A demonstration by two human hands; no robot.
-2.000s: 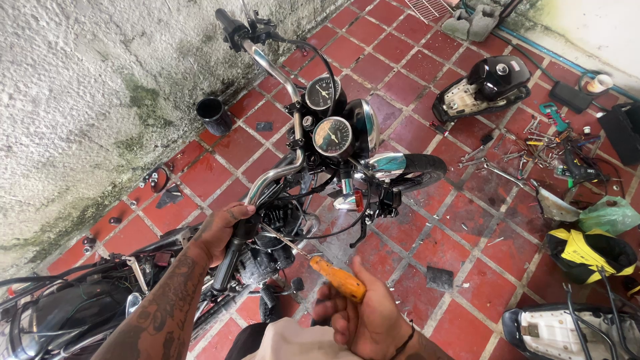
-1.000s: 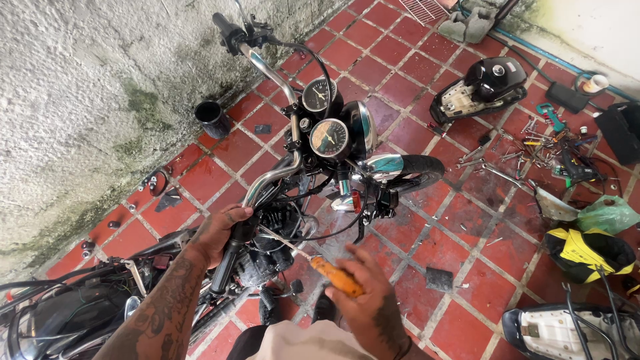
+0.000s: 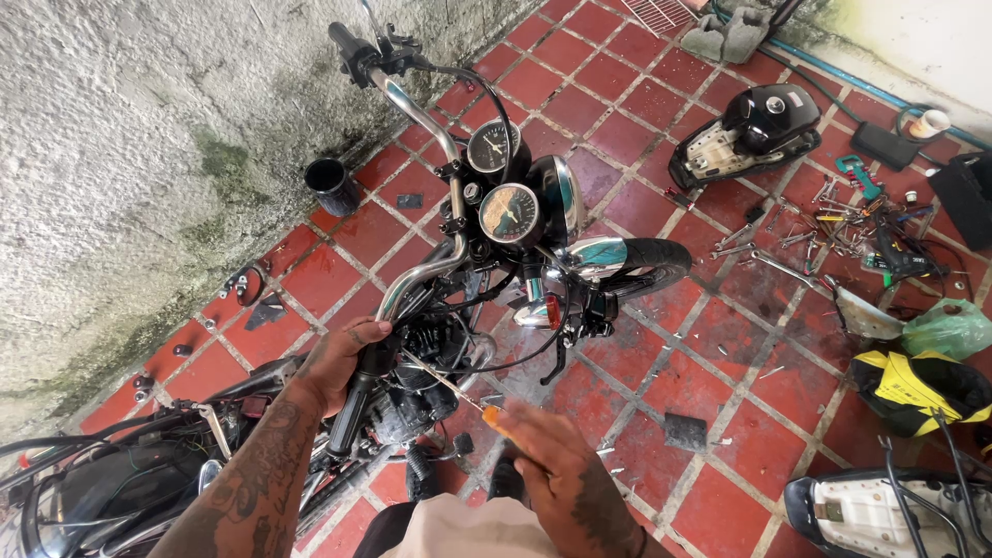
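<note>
A partly stripped motorcycle stands below me, its chrome handlebar (image 3: 425,273) running up past two round gauges (image 3: 509,215). My left hand (image 3: 341,363) is closed around the handlebar at the inner end of the black rubber grip (image 3: 349,415). My right hand (image 3: 546,457) holds a screwdriver (image 3: 443,378) by its orange handle, which the fingers mostly cover. The screwdriver's shaft slants up and left, its tip at the switch housing beside the grip. Whether the tip sits in a screw I cannot tell.
A rough wall (image 3: 155,155) rises at left, with a black bucket (image 3: 332,187) beside it. On the red tiles at right lie wrenches (image 3: 783,268), a black fuel tank (image 3: 777,120), a yellow and black bag (image 3: 914,391) and a seat (image 3: 868,515). The front wheel (image 3: 655,267) points right.
My right hand has moved from an open-palmed hold under the orange handle to a hold with its back upward, covering most of the handle. My left hand stays on the handlebar.
</note>
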